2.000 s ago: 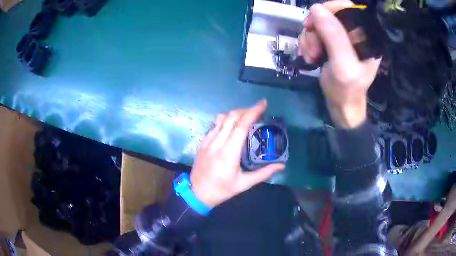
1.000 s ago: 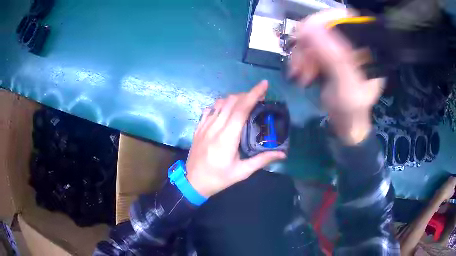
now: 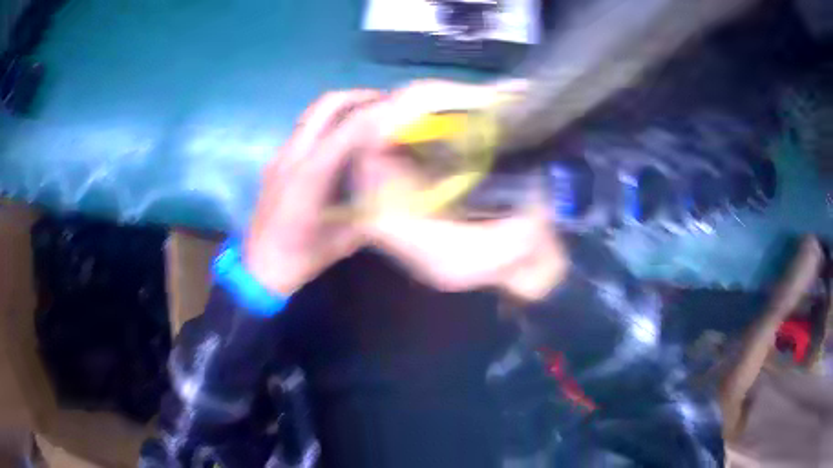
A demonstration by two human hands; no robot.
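The frame is strongly blurred. My left hand [image 3: 311,183], with a blue wristband, is curled at the side of a dark housing [image 3: 345,183], which is mostly hidden between my hands. My right hand [image 3: 457,238] is wrapped around the electric screwdriver [image 3: 438,128], seen as a yellow band with a dark body. The driver is over the housing; its tip is hidden. A long grey-beige strip [image 3: 621,64] trails from it to the upper right.
The screw feeder [image 3: 429,46] stands at the top centre. Housings [image 3: 639,192] stand in a row at right, some showing blue. A carton [image 3: 187,283] with black parts is at lower left. Another person's arm [image 3: 776,311] and a red stool [image 3: 793,338] are at lower right.
My right hand has moved from the feeder down and left to the housing with the screwdriver. My left hand stays at the housing. The view has shifted.
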